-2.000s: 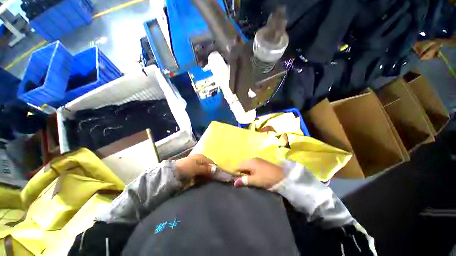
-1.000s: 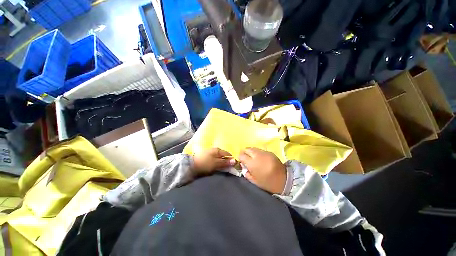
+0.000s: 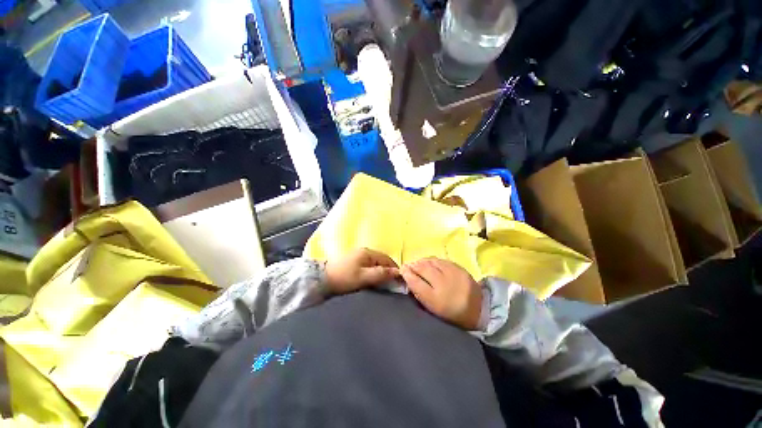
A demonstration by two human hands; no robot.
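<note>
A yellow bag (image 3: 380, 219) lies in front of me, below the press head, and spreads to the right. My left hand (image 3: 361, 271) and my right hand (image 3: 444, 290) meet at its near edge, close to my body, fingers pinching the edge. The fingertips touch; whether a small part is between them cannot be told. The dark press head (image 3: 443, 113) is beyond and above the hands, with a clear cup (image 3: 478, 38) on top. A white wrapped tube (image 3: 387, 117) runs beside the head.
A yellow bag stack (image 3: 125, 292) is at left, beside a pale board (image 3: 219, 237). A white crate (image 3: 313, 188) holds black pieces. A blue bin (image 3: 515, 201) with yellow fabric sits behind the bag. Open cartons (image 3: 622, 221) stand at right; blue crates (image 3: 88, 71) are far left.
The hands have come together along the bag's near edge, and the right hand now lies flatter with its fingertips against the left. The view has shifted slightly.
</note>
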